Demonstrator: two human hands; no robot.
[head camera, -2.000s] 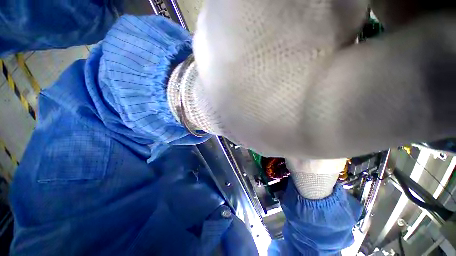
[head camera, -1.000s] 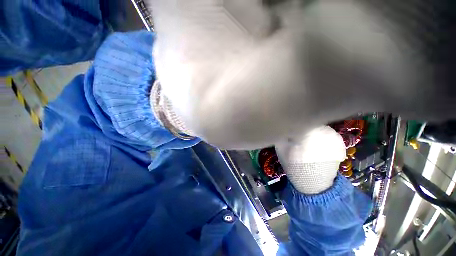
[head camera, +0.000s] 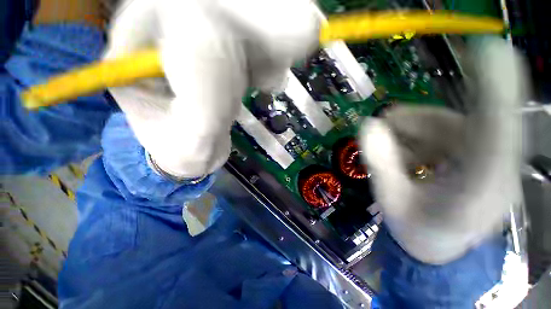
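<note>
My left hand (head camera: 193, 90), in a white glove, is large at the upper left, close to the camera. It is shut on a thick-looking, blurred yellow stick (head camera: 411, 25) that sticks out on both sides. Below is a green circuit board (head camera: 386, 78) with silver-white heatsink bars (head camera: 266, 137) and copper-red wound rings (head camera: 321, 188). My right hand (head camera: 447, 151), gloved and motion-blurred, is over the board's right part. Its thumb and fingers are apart, and no held object shows. It hides part of the board and rings.
The metal conveyor rail (head camera: 290, 226) runs diagonally between my blue coat and the board. A blue sleeve (head camera: 54, 78) is at the upper left. The floor with yellow-black tape (head camera: 60, 186) shows at the left. Bright glare lies at the lower right.
My left hand has moved back to the left, showing the stick and more board. My right hand has risen and turned, its fingers now visible and apart.
</note>
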